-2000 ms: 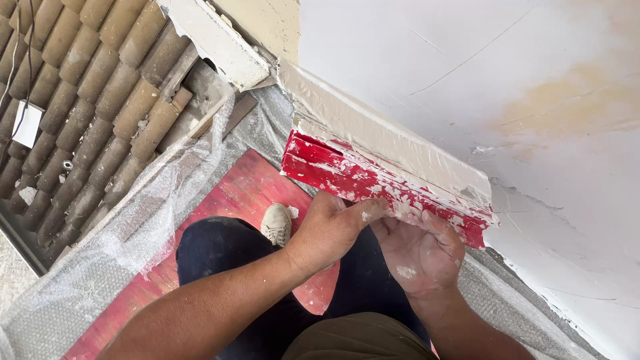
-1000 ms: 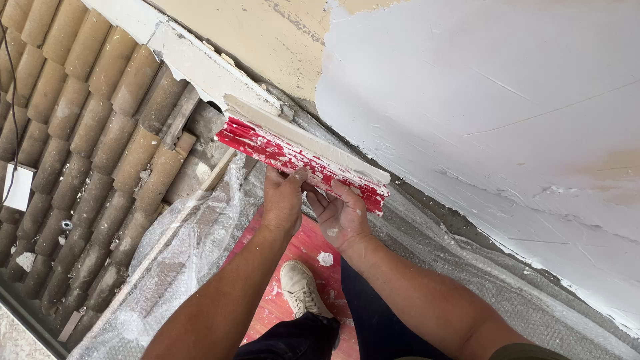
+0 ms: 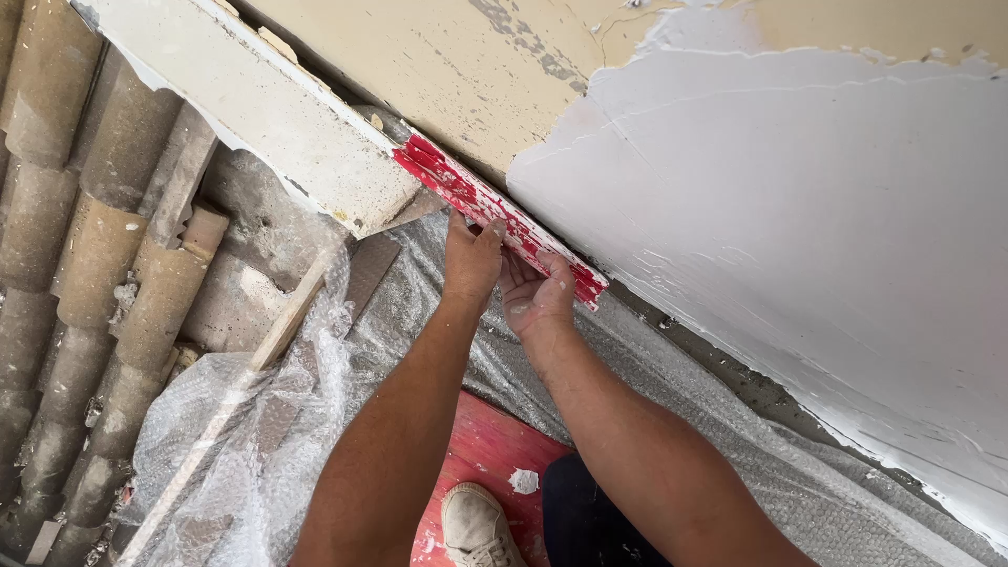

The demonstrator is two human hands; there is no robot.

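Observation:
Both my hands grip a long red plastering tool [image 3: 492, 216], its body smeared with white plaster. It lies slantwise along the foot of the wall, its upper left end beside a white-coated ledge [image 3: 268, 110]. My left hand [image 3: 472, 256] pinches its lower edge near the middle. My right hand [image 3: 539, 291] holds it nearer the lower right end, palm turned up and thumb on the red face. The side of the tool towards the wall is mostly hidden. Pale grey plaster [image 3: 756, 197] covers part of the cream wall [image 3: 441, 71] beside it.
Clay roof tiles [image 3: 118, 260] run down the left side. Bubble wrap [image 3: 307, 441] lies over a wooden strip [image 3: 228, 421] and along the wall's foot. A shoe [image 3: 476, 524] stands on a red board [image 3: 504, 441] with a plaster lump [image 3: 524, 480] near it.
Both hands have carried the red tool away from my body to the wall's foot beside the white ledge. Much of the pale plaster seen on it two seconds ago no longer shows. The view has shifted.

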